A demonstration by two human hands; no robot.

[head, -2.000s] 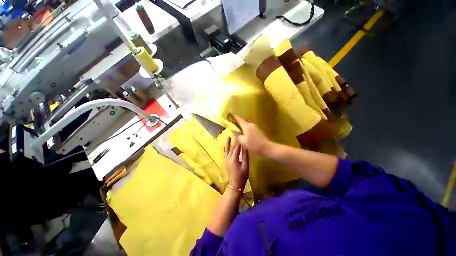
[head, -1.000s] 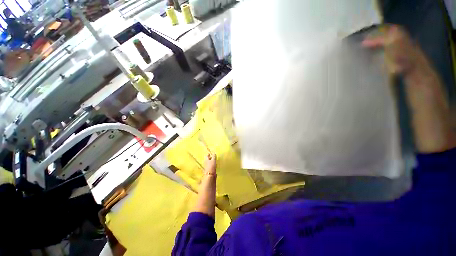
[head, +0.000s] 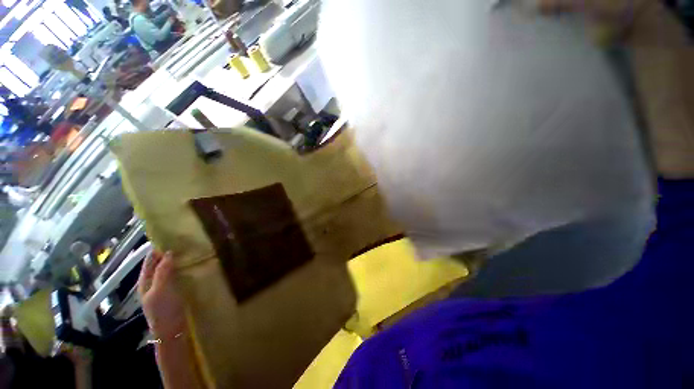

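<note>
A tan panel (head: 266, 334) with a dark brown square patch (head: 255, 239) is raised at the left, its yellow edge showing. My left hand (head: 161, 292) grips its left edge; part of the fingers is hidden behind it. A large white-grey sheet (head: 495, 137) hangs at the right, with a curved lower edge. My right hand (head: 609, 17) holds it near the top edge of the picture, blurred and partly cut off. Yellow panels (head: 396, 281) lie below, between the raised panel and the sheet.
White machine parts and a curved white arm (head: 114, 281) stand at the left. Yellow thread cones (head: 259, 58) stand at the back. A person in light green (head: 148, 29) is far back at upper left. Another person's hand (head: 76, 355) shows at lower left.
My left hand has moved left and up, lifting a panel whose tan face and brown patch now show. The white sheet stays raised in my right hand, its lower edge now curved. The view has shifted.
</note>
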